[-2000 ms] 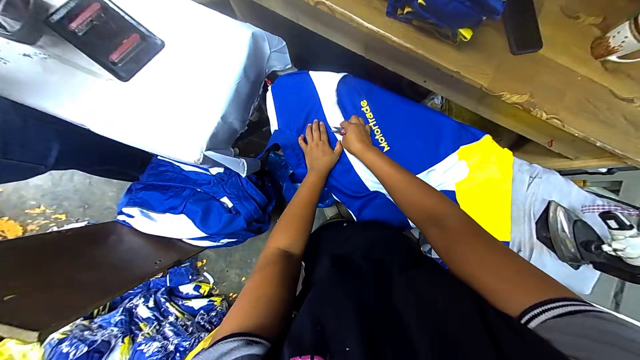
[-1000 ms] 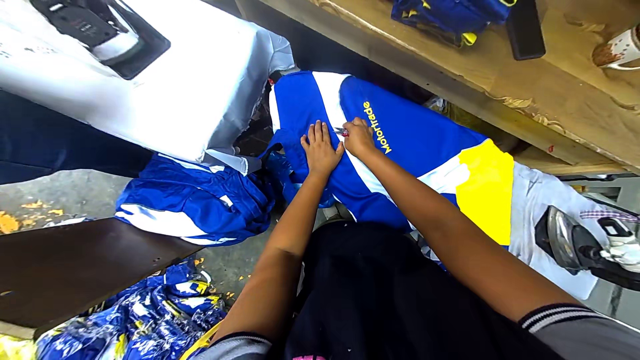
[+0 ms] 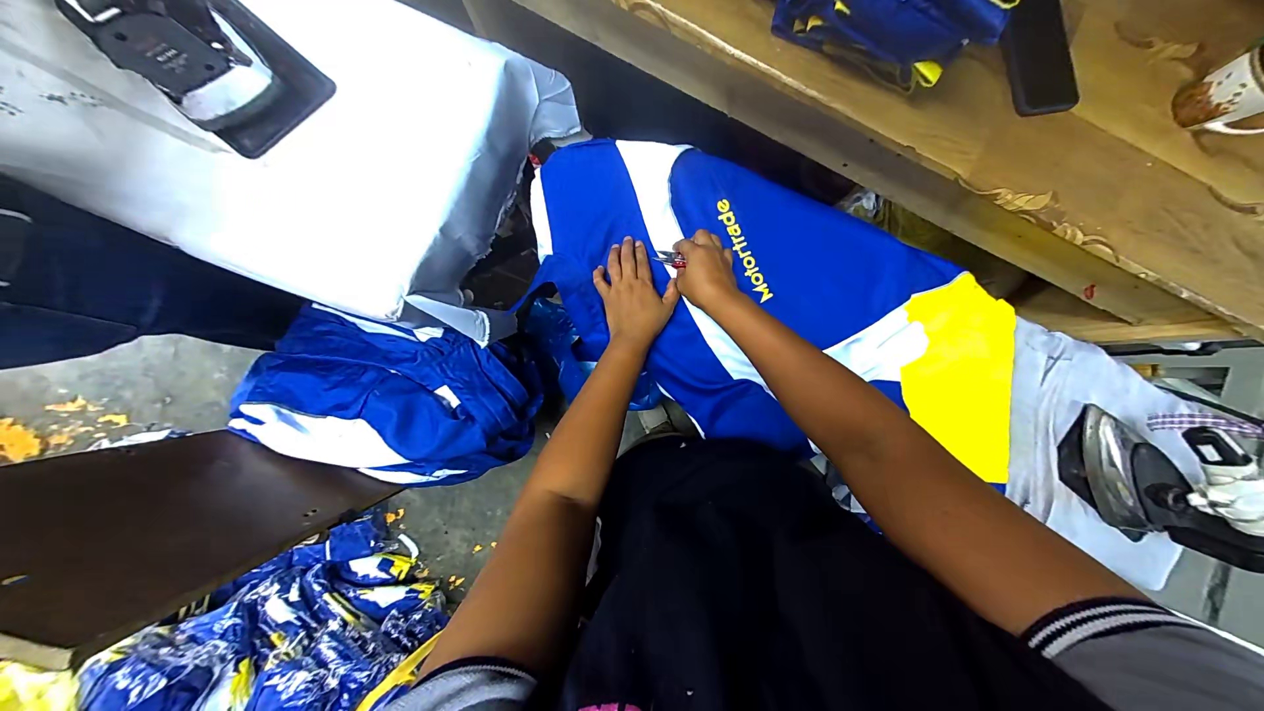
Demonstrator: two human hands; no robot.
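A blue, white and yellow garment with yellow lettering lies spread on a cloth-covered board. My left hand rests flat on its blue and white part, fingers apart, holding nothing. Close beside it, my right hand is closed around a small tool with red parts and a metal tip, perhaps thread snips; its exact kind is unclear. The tip points toward my left fingers over the white stripe. An electric iron sits on the pale cloth at the board's right end.
A second iron is on the white-covered table at upper left. Blue garments are heaped beside a dark bench, with plastic-wrapped garments below. The wooden table holds a phone and a mug. Someone's dark-clothed leg is at left.
The iron on the white table at upper left has shifted and turned between the frames. My hands have stayed nearly in place on the garment.
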